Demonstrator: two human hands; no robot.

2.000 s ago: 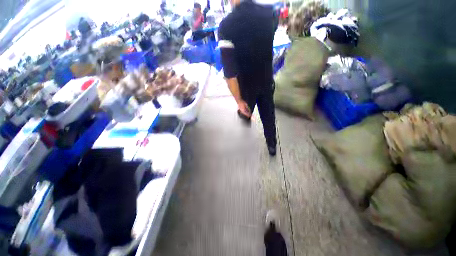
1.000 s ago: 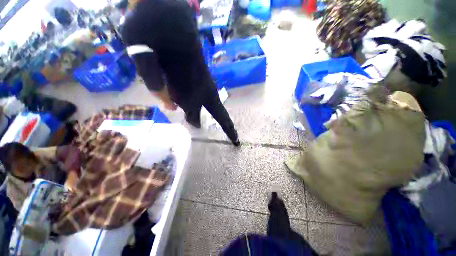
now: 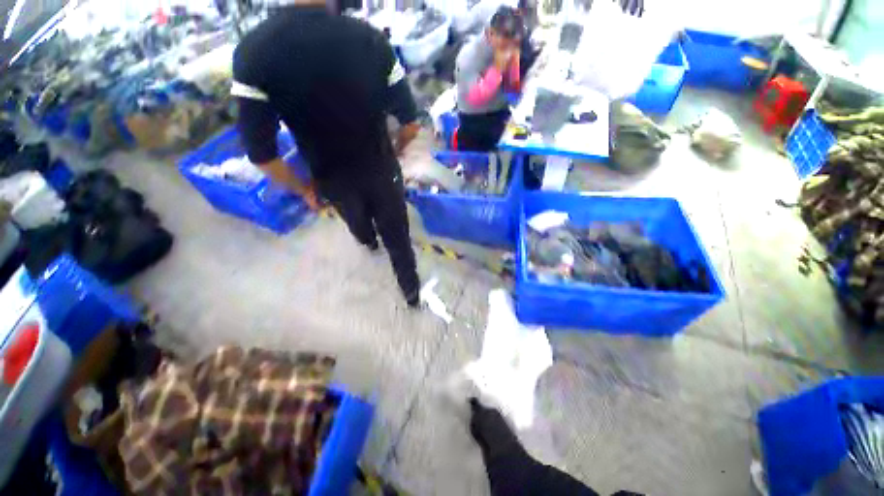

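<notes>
Neither of my hands is in the picture. My dark trouser leg and shoe (image 3: 514,455) show at the bottom, beside a crumpled white cloth or sheet (image 3: 516,360) on the floor. A blue plastic crate (image 3: 606,312) with grey and dark pieces (image 3: 620,257) in it stands just beyond. At the lower left, brown plaid cloth (image 3: 228,412) is heaped at a blue crate edge (image 3: 342,444).
A person in dark clothes (image 3: 325,97) walks ahead, left of centre. Another person (image 3: 482,82) sits at a sewing table (image 3: 557,145). More blue crates stand at left (image 3: 247,199) and lower right (image 3: 805,426). A cloth heap (image 3: 853,203) and a red stool (image 3: 780,102) are at right.
The view has moved forward along the aisle and turned. The large sack at right has left the picture. The seated person, sewing table and red stool have come into view.
</notes>
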